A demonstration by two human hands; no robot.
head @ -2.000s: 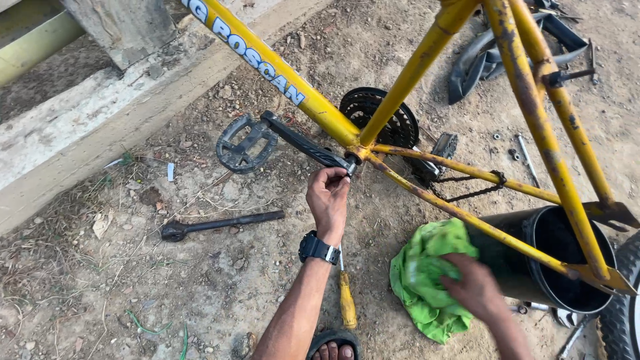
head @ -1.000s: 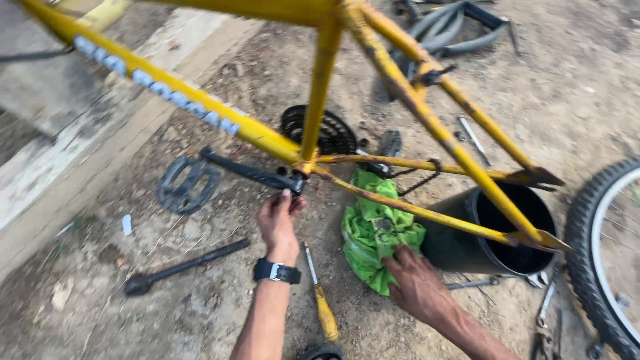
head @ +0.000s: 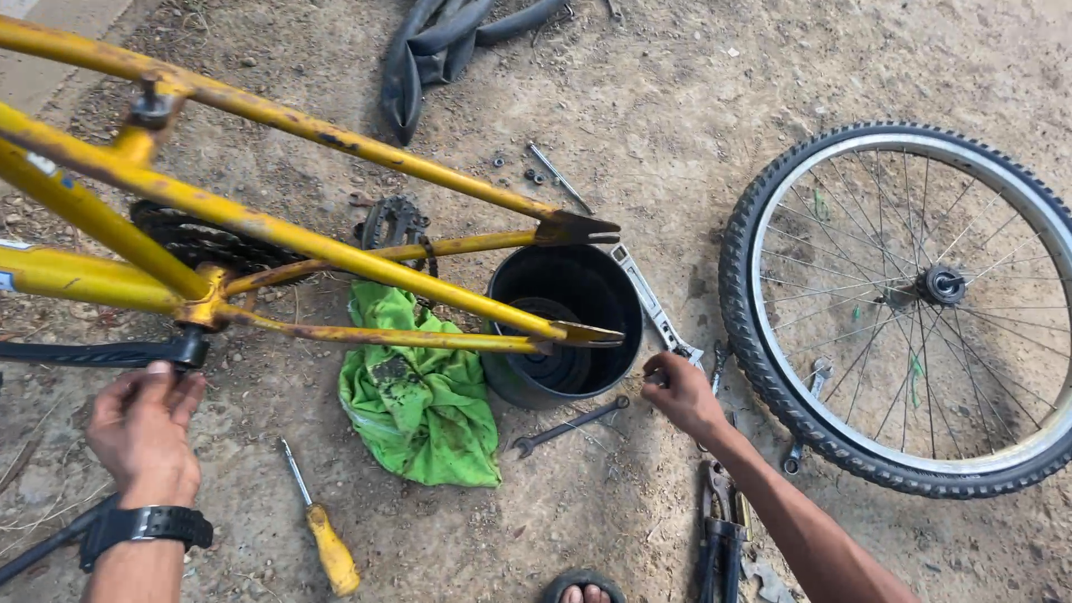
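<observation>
My left hand, with a black watch at the wrist, has its fingertips on the end of the black crank arm, just below the bottom bracket of the yellow bicycle frame. Over the ground right of the black bucket, my right hand is curled beside the adjustable wrench; whether it grips anything is hidden. Between the hands lies a stained green cloth, against the bucket. The rear dropouts of the frame reach over the bucket.
A bicycle wheel lies at the right. A yellow-handled screwdriver, a combination wrench and pliers lie on the dirt. Black inner tubes lie at the top. A sandalled foot shows at the bottom edge.
My right hand has let go of the green cloth and moved right, past the bucket. My left hand stays at the crank end. The view has swung right.
</observation>
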